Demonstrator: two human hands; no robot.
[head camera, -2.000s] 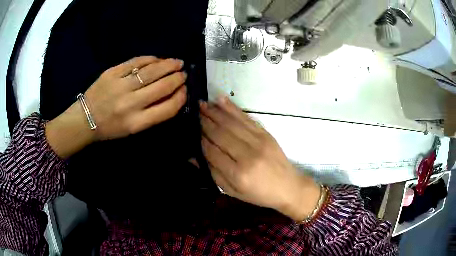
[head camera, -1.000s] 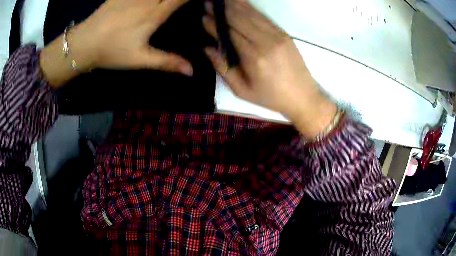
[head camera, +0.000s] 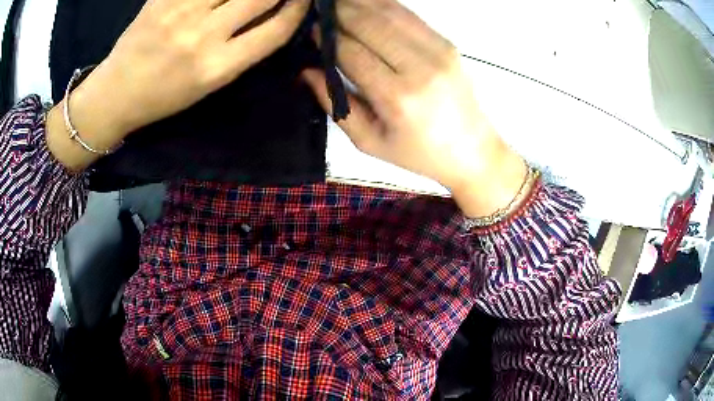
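A black garment panel lies on the white table, its near edge at the wearer's lap. A narrow black strip, probably zipper tape, hangs over my right hand with its free end pointing down; no teeth can be made out. My right hand is at the panel's right edge, fingers curled around the strip. My left hand rests over the panel with its fingers bent toward the strip. Its fingertips are partly cut off by the top edge, so its hold cannot be made out.
Red-handled scissors lie at the right table end. Beside them is a white open tray holding black pieces. A red plaid garment covers the wearer's lap. The machine head is out of view.
The view has tilted down, taking the machine head out of the picture. The black strip now lies over my right hand. My left thumb and fingers have drawn in toward the strip.
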